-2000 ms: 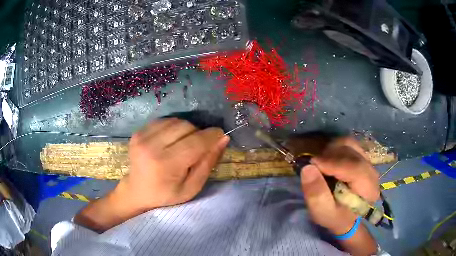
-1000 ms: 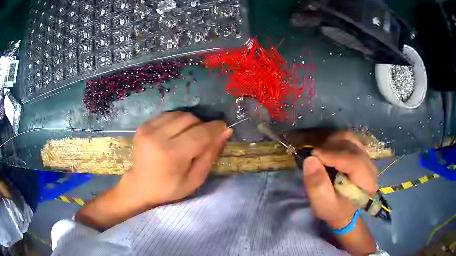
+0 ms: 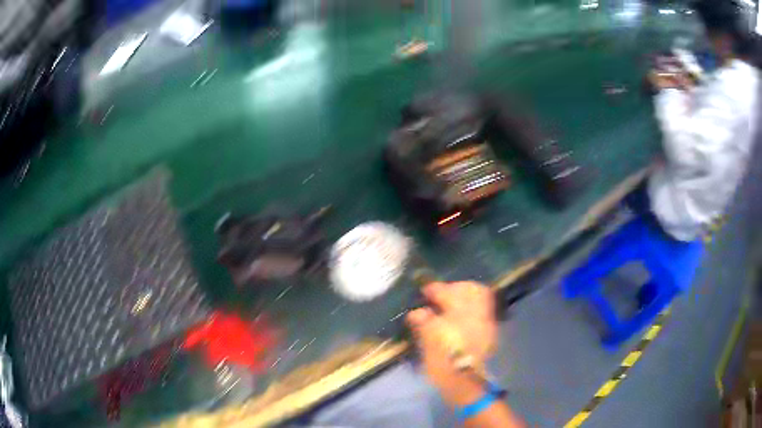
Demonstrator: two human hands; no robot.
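Note:
The frame is blurred. My right hand [image 3: 458,330], with a blue wrist strap, is over the bench edge, right of the white bowl [image 3: 370,261]. It is closed around the soldering iron [image 3: 461,361]; part of the cream handle shows at the palm and a dark, blurred front part points up-left past the fingers. My left hand is out of the picture. The red wire pile [image 3: 232,338] lies lower left, with the dark-red components [image 3: 134,376] beside it. The blister tray [image 3: 100,284] is at the left.
A black fixture [image 3: 271,242] stands left of the bowl. The dark soldering station [image 3: 447,163] with a brown area is behind my right hand. The tan edge strip [image 3: 322,374] runs along the front. A person in white [image 3: 706,146] sits on a blue stool [image 3: 631,276] at the right.
The view has swung to the right and blurred. The red pile and tray now show lower left. My left hand has left the picture; my right hand is now by the bowl, away from the red pile.

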